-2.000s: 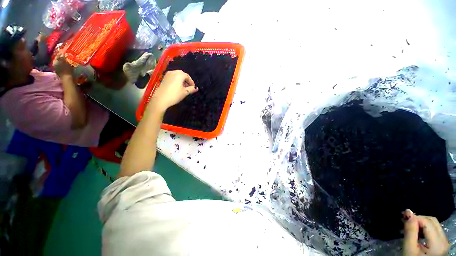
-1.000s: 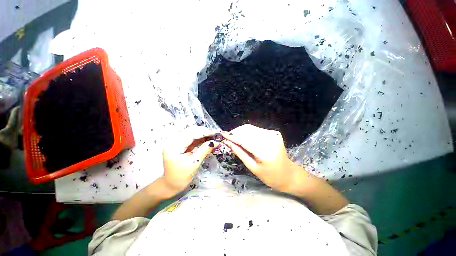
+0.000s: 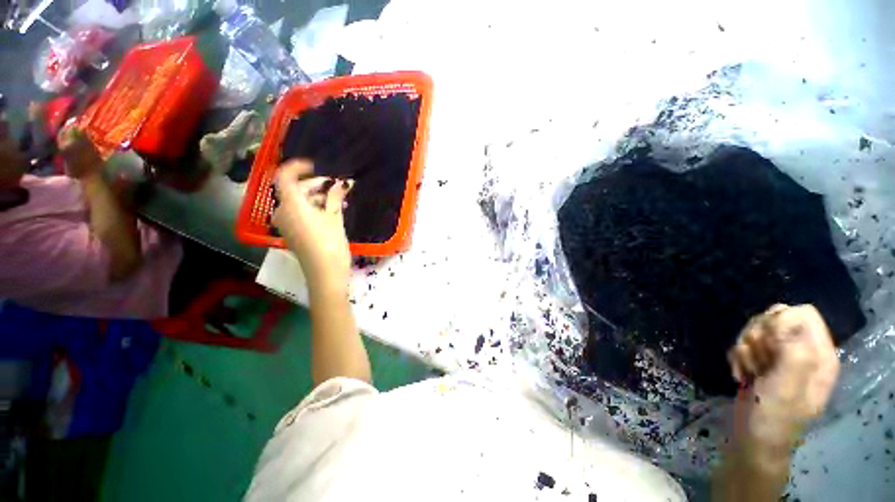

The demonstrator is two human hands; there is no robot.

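Note:
An orange-red basket filled with small black parts stands left of centre. My left hand is over its near left part, blurred, with fingers apart and dark specks at the fingertips. A clear plastic bag lies spread open on the right around a wide heap of black parts. My right hand is above the heap's near right edge, fingers curled and blurred. Whether it holds anything cannot be seen.
Black flakes are scattered on the white table and bag film. At the upper left, a person in pink is beside another red basket. Clear plastic bags lie behind the black-filled basket. Green floor shows beyond the table edge.
One second ago both hands met in front of the bag. Now they are apart, the left over the basket and the right over the heap. The view has swung left.

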